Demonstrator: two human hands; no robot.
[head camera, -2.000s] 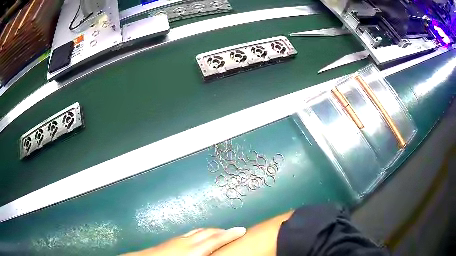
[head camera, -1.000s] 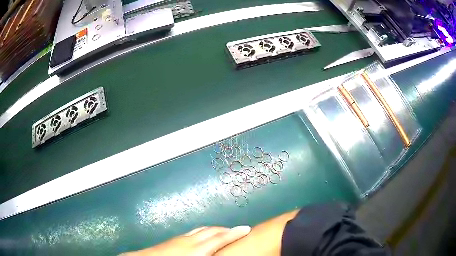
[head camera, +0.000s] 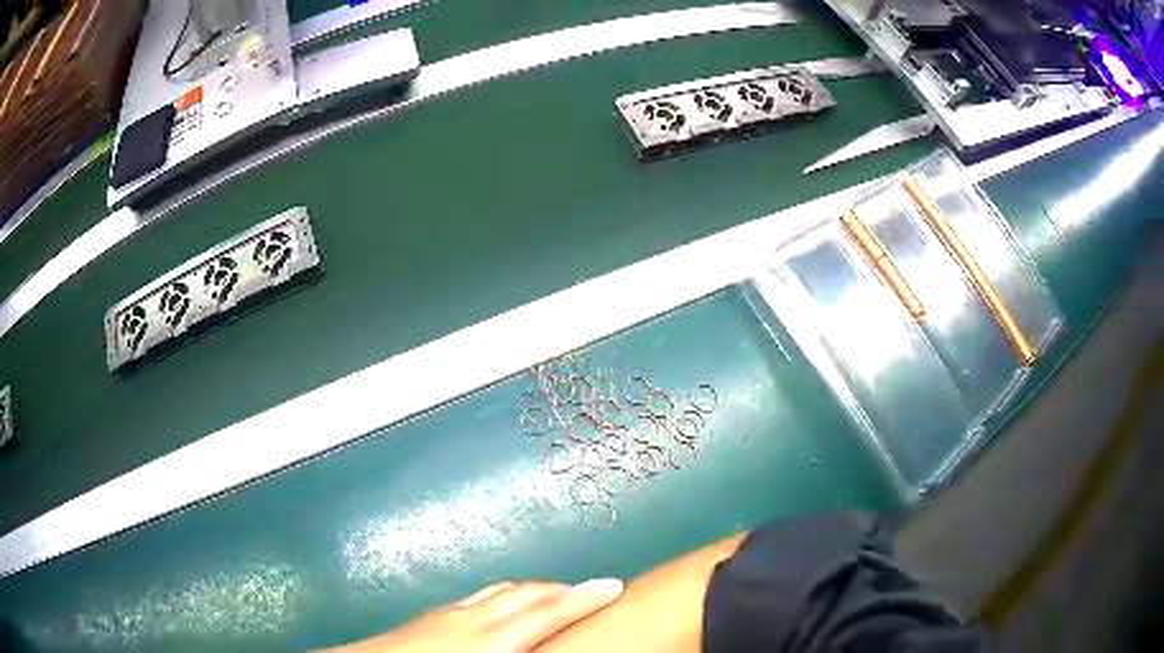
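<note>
What appears to be my left hand (head camera: 492, 619) lies at the bottom edge, partly cut off, a fingertip pointing right against a bare forearm with a dark sleeve. Its grip cannot be made out. My right hand does not show clearly beyond that forearm. Many thin rings (head camera: 626, 434) lie loose on the glossy green bench (head camera: 434, 472) above the hand, untouched. A four-port metal housing (head camera: 217, 291) lies on the dark green belt at left, another housing (head camera: 725, 112) at upper right. A sliver of a third housing (head camera: 7, 416) shows at the left edge.
A clear plastic tray (head camera: 881, 370) with copper-coloured bars (head camera: 970, 272) lies at the right bench edge. A white machine base (head camera: 236, 109) with a black pad (head camera: 143, 147) stands across the belt. A dark machine (head camera: 996, 64) is at upper right; a brown stack (head camera: 58, 89) at upper left.
The housings have moved right along the belt, and a third one shows at the left edge. The far housing piece at the top has left view. The hand and forearm have barely moved.
</note>
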